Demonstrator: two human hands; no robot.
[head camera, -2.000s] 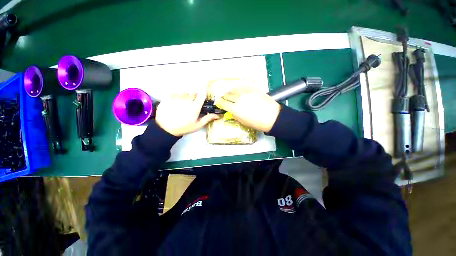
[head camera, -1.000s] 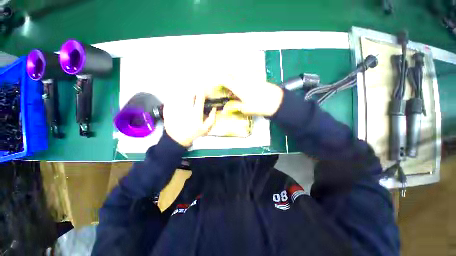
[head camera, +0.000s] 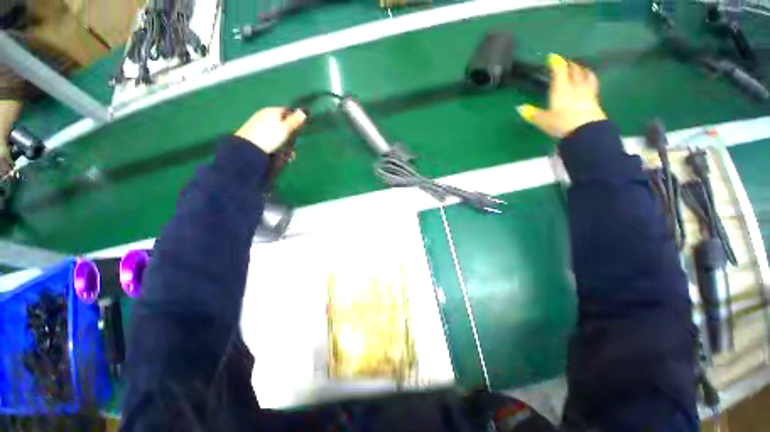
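My left hand (head camera: 272, 129) holds the end of a dark handle core (head camera: 283, 160) over the green bench. The grey barrel (head camera: 274, 221) below it is partly hidden by my sleeve. A thin dark wire runs from my left fingertips to a grey handle sleeve (head camera: 365, 125), with a bundled power cord (head camera: 414, 177) and plug below it. My right hand (head camera: 574, 99) is open, fingers apart, with yellow on thumb and fingertip. It is beside the handle of another dark hair dryer (head camera: 491, 61); contact is unclear.
The yellow-tan pad (head camera: 370, 325) lies on the white mat (head camera: 283, 337). The blue bin (head camera: 91, 384) and purple-ringed dryers (head camera: 87, 280) are at left. The cord tray (head camera: 747, 308) is at right. More cords lie in a tray (head camera: 213, 51) at the upper left; dark parts lie at the upper right.
Both hands have moved off the pad and forward over the green surface, wide apart. The worked dryer and its sleeve with cord are now beyond the mat. The view has shifted forward.
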